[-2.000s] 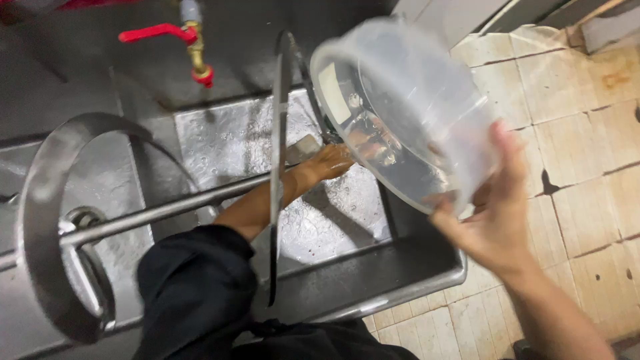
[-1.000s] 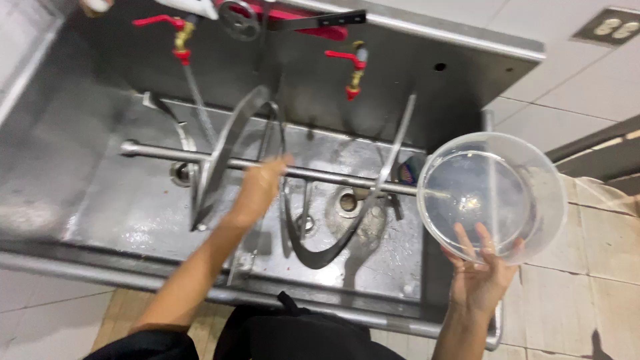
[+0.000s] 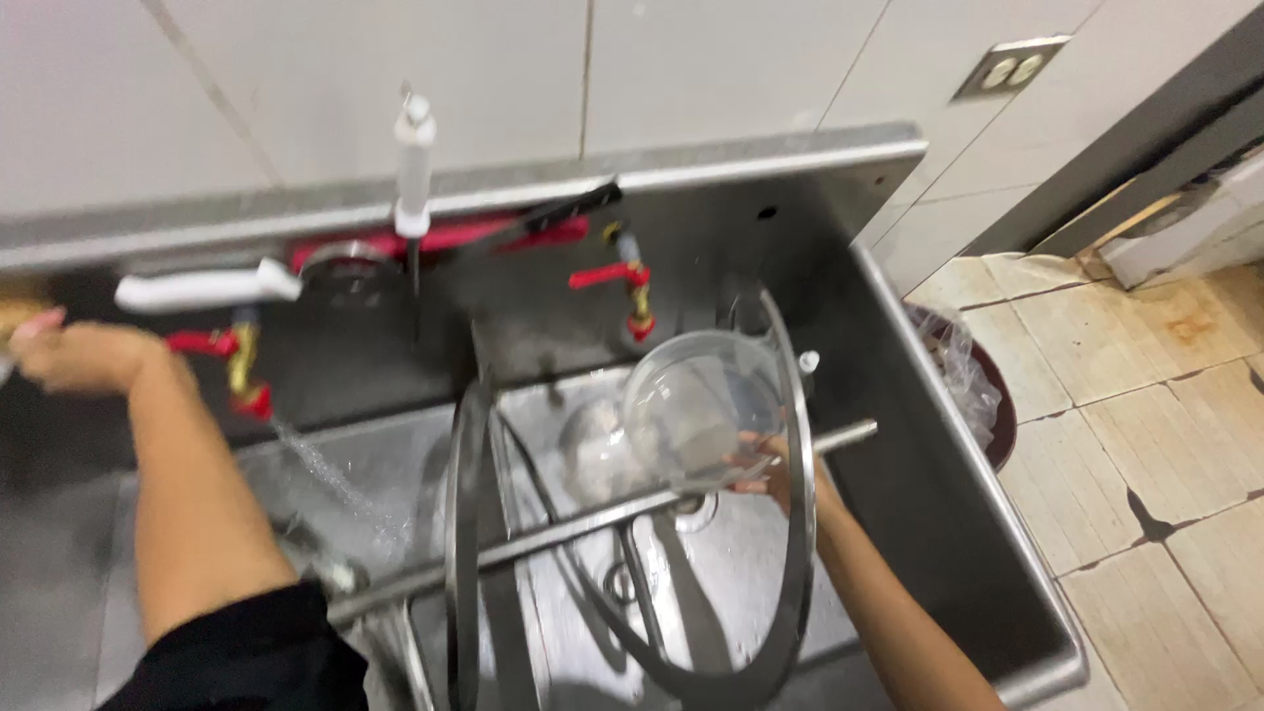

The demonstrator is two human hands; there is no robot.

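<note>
At the far left edge, my left hand (image 3: 94, 354) is closed on a tan object (image 3: 18, 314), blurred and cut off by the frame, perhaps a sponge or brush. My right hand (image 3: 775, 469) grips the rim or side of a clear round plastic container (image 3: 691, 405), held in the right basin behind a curved metal band. That band belongs to a large spiral metal mixing attachment (image 3: 802, 513), whose straight shaft (image 3: 612, 515) lies slantwise across both basins. Water runs from the left brass tap (image 3: 240, 365), which has a red handle, into the left basin.
A second red-handled tap (image 3: 637, 286) is over the right basin of the stainless steel sink (image 3: 987, 538). On its back wall are a white-handled tool (image 3: 207, 286), a black-handled tool (image 3: 568, 212) and a white-handled sharpening steel (image 3: 415, 173). A lined bin (image 3: 973, 395) stands on the floor at the right.
My left hand has moved from the spiral attachment to the far left and now holds a tan object. The container has gone from beyond the sink's right side into the right basin. The view has shifted.
</note>
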